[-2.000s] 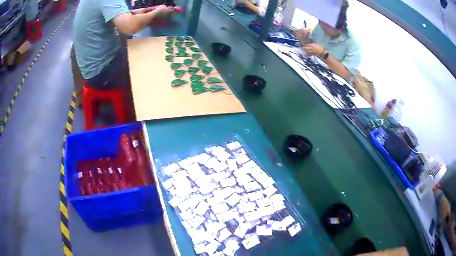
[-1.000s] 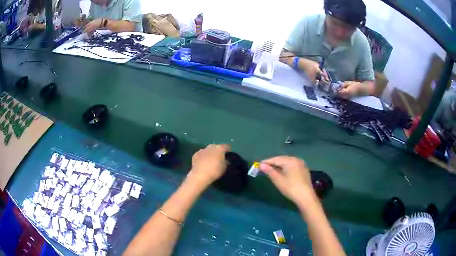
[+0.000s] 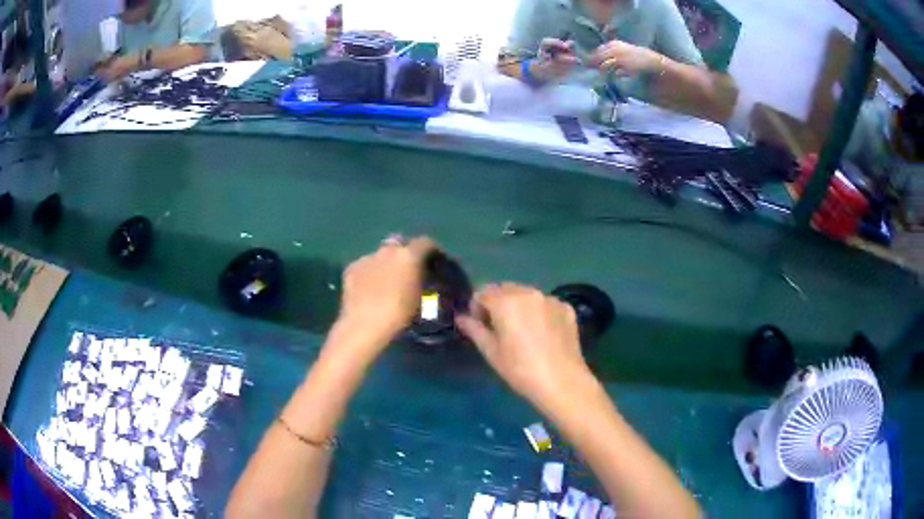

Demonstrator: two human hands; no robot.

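A round black housing (image 3: 442, 326) is between my two hands on the green belt. A white cell with a yellow end (image 3: 430, 306) lies inside it. My left hand (image 3: 383, 289) grips the housing's left rim. My right hand (image 3: 519, 329) is at its right rim, fingertips bent together; whether they pinch anything is hidden. Another housing (image 3: 252, 281) with a white-yellow cell is to the left. One more black housing (image 3: 585, 310) is just behind my right hand.
Many white cells (image 3: 132, 421) lie on a sheet at left; more (image 3: 552, 476) lie near my right forearm. A white fan (image 3: 826, 421) stands at right beside a blue tray (image 3: 854, 487). More housings sit on the belt (image 3: 334, 193). Two people work opposite, by black cables (image 3: 699, 167).
The cell that was in my right fingertips now shows inside the housing. My right hand has moved to the housing's rim. The view has shifted slightly right, and the housings appear further left.
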